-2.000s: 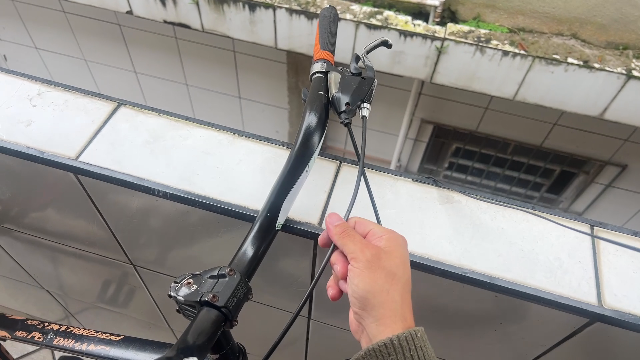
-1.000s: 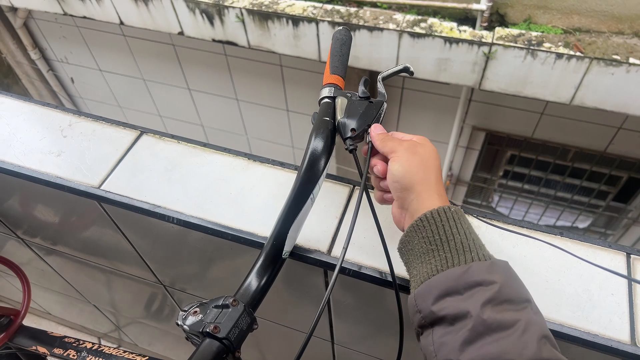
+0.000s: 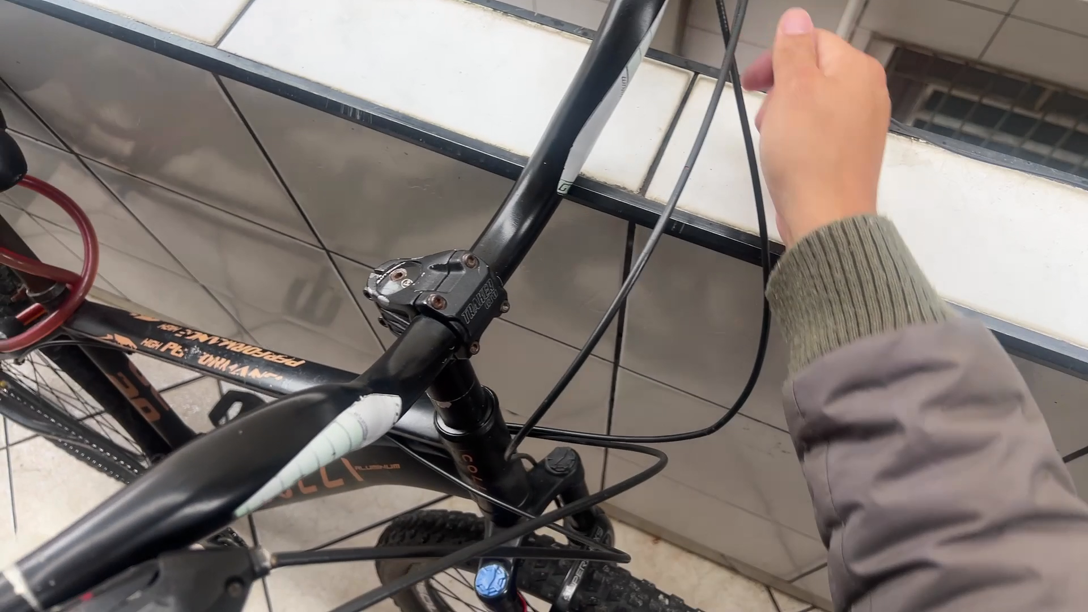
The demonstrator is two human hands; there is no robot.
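My right hand (image 3: 820,127) is at the upper right, its fingers curled and thumb pointing up, just right of two black control cables (image 3: 695,161). Whether a fingertip touches a cable cannot be told. A black bicycle handlebar (image 3: 544,187) with pale decals runs diagonally from lower left to top, clamped in a black bolted stem (image 3: 450,293). Below the stem are the fork's blue cap (image 3: 492,580) and the knobby front tyre (image 3: 433,527). Part of a brake lever housing (image 3: 170,582) shows at the bottom left. My left hand is not in view.
A tiled ledge (image 3: 408,76) with a dark edge runs behind the handlebar, above a glossy tiled wall (image 3: 255,195). A red cable lock (image 3: 89,246) hangs at the left by the frame's top tube (image 3: 229,357). A barred window (image 3: 1003,110) is at upper right.
My right hand was pinching a cable, then was at the brake lever housing; now it is beside the cables, lower along them. The view has shifted down to the stem and front wheel.
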